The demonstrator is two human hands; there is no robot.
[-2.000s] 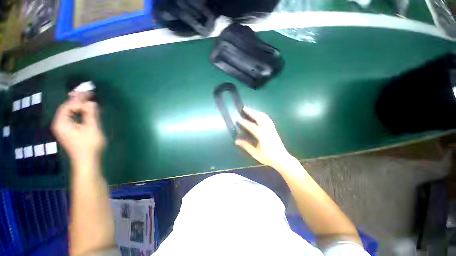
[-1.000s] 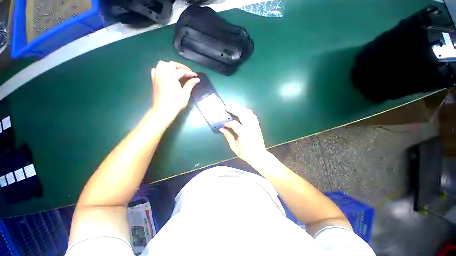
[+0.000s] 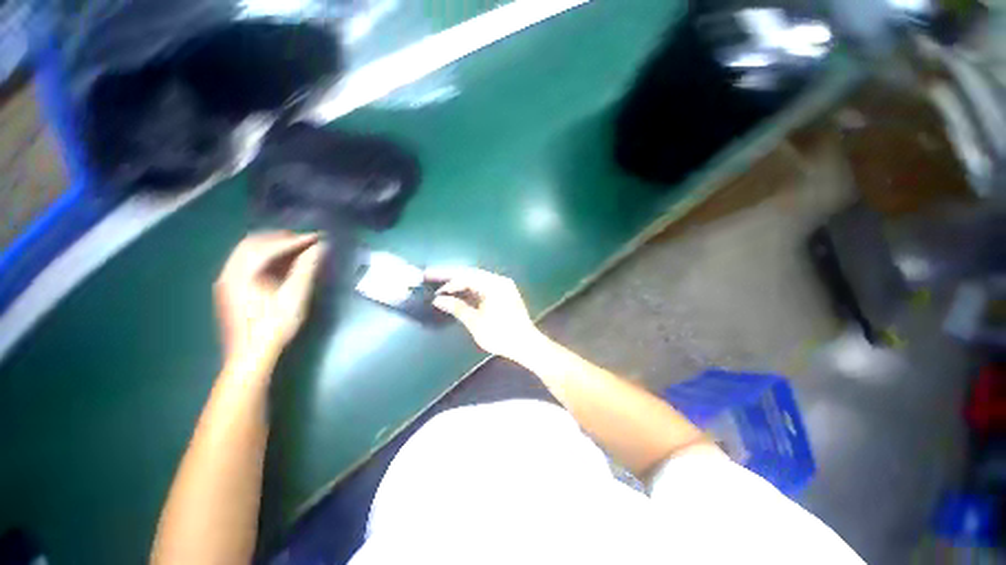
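Note:
A black cover plate with a white label (image 3: 392,280) lies slantwise over the green bench, blurred. My right hand (image 3: 485,313) pinches its lower right end between thumb and fingers. My left hand (image 3: 265,296) is at the upper left, thumb and fingers close together near the plate's other end. Blur hides whether it touches the plate. A stack of black parts (image 3: 331,177) lies on the bench just above my left hand.
A larger black parts pile (image 3: 204,99) is at the back left, beside a blue bin (image 3: 68,204). A dark stack of black parts (image 3: 684,105) stands at the bench's far right end. A blue plastic crate (image 3: 750,425) is on the floor at right.
The view has swung right. The left hand first was at the white-labelled parts on the left, then came to the plate at the centre. Its fingertips now sit farther from the label.

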